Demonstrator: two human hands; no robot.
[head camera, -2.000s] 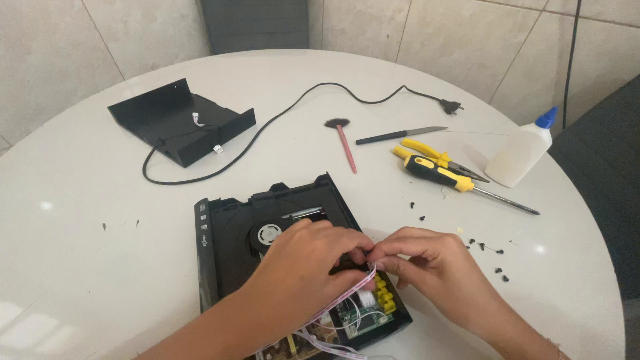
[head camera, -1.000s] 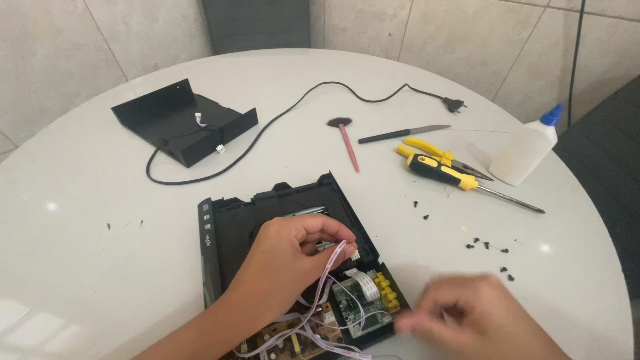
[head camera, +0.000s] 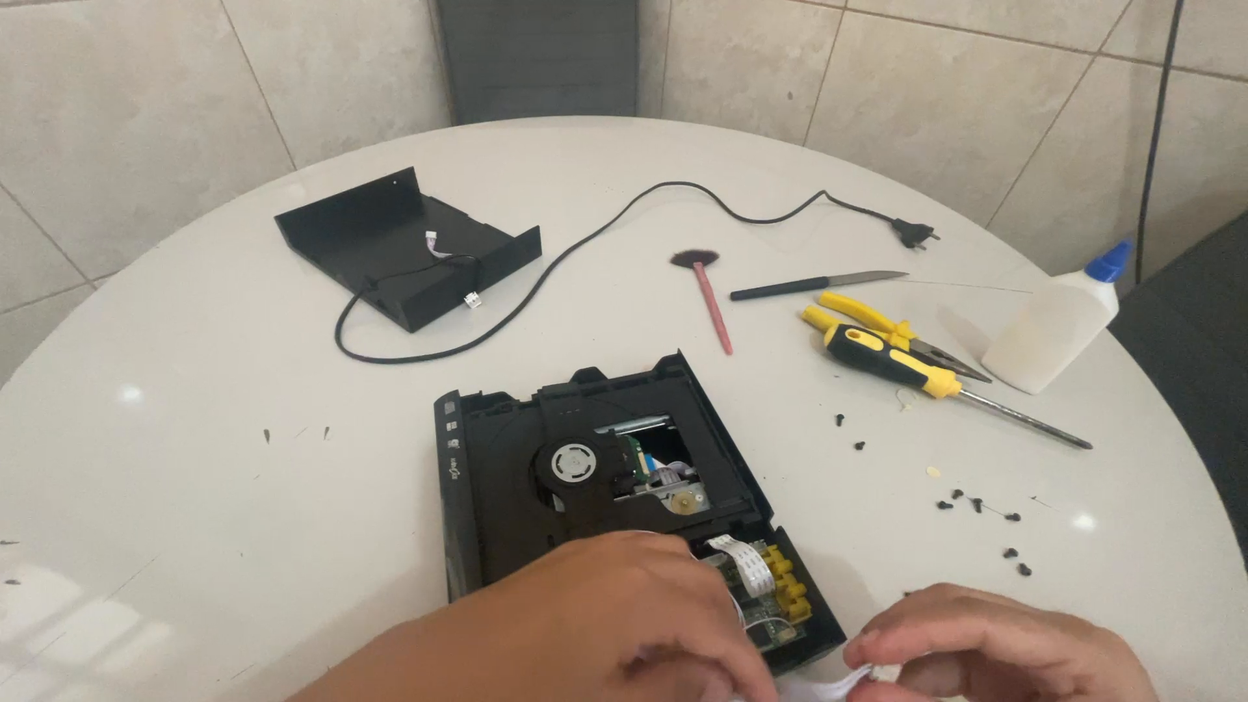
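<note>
An opened disc player (head camera: 575, 409) lies on the table, its disc drive and part of a green circuit board (head camera: 785, 634) showing. My left hand (head camera: 624, 619) is over the lower part of the player, thumb and fingers bent around a white ribbon cable (head camera: 824, 688). Just off the player's lower right corner, my right hand (head camera: 994, 643) pinches the white connector (head camera: 885, 673) at the end of that cable. Another flat white cable (head camera: 743, 564) rises from the board beside the yellow sockets (head camera: 788, 590). The left hand hides the rest of the board.
A black metal cover (head camera: 409, 253) with a power cord (head camera: 546, 273) lies at the back left. To the right are a pink-handled brush (head camera: 714, 307), a knife (head camera: 819, 285), yellow pliers (head camera: 868, 312), a screwdriver (head camera: 892, 366), a white bottle (head camera: 1053, 327) and several small screws (head camera: 977, 505).
My left hand has moved down over the player, uncovering more of the disc drive. My right hand, blurred a second ago, now holds the connector near the lower edge of the view.
</note>
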